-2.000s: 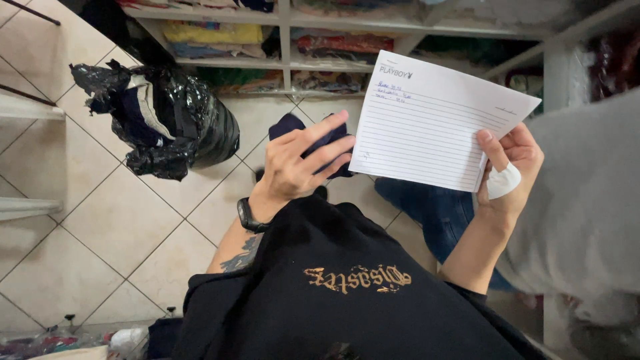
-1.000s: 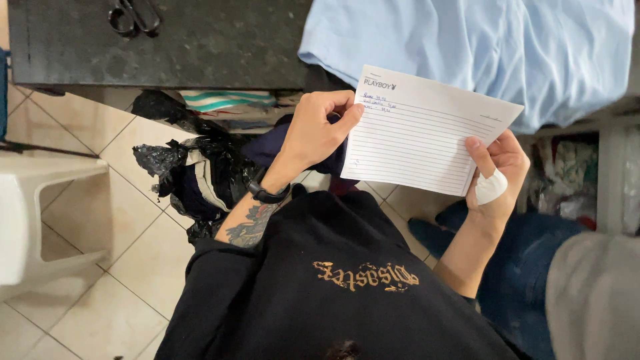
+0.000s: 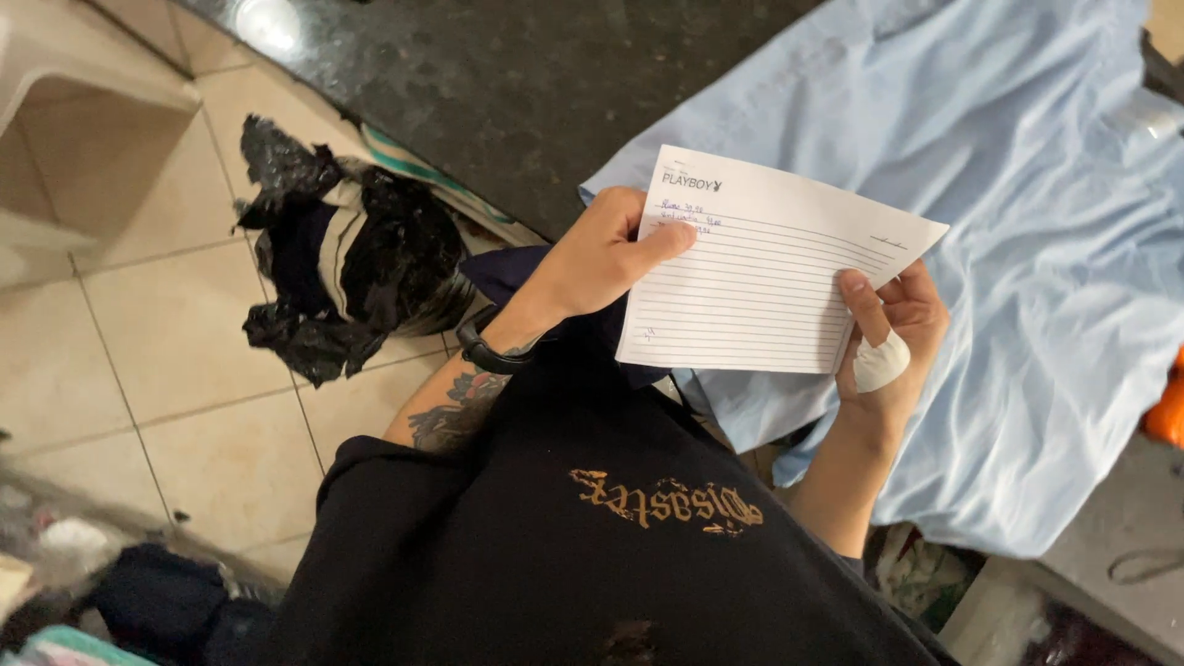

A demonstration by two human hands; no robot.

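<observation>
Between my hands is a lined sheet of note paper (image 3: 749,296) with printing at its top and a few handwritten lines. My left hand (image 3: 606,250) grips its upper left edge, the thumb lying over the writing. On its lower right corner my right hand (image 3: 893,333) closes with thumb and fingers; a white piece, perhaps tape or paper, sits at the base of that thumb. Dark navy cloth (image 3: 504,273) shows beneath my left wrist and behind the sheet, partly hidden. A light blue fabric (image 3: 1027,305) lies spread behind the paper and my right hand.
A dark stone counter (image 3: 536,83) runs across the top. On the tiled floor at left stands a torn black plastic bag (image 3: 398,250) with dark and light cloth inside. A white plastic stool or chair (image 3: 102,55) is at upper left. Dark folded cloth (image 3: 157,592) lies at lower left.
The view has swung from the shelves to the counter and blue fabric. My left hand, off the sheet's face two seconds ago near the navy cloth, has come onto the sheet's left edge.
</observation>
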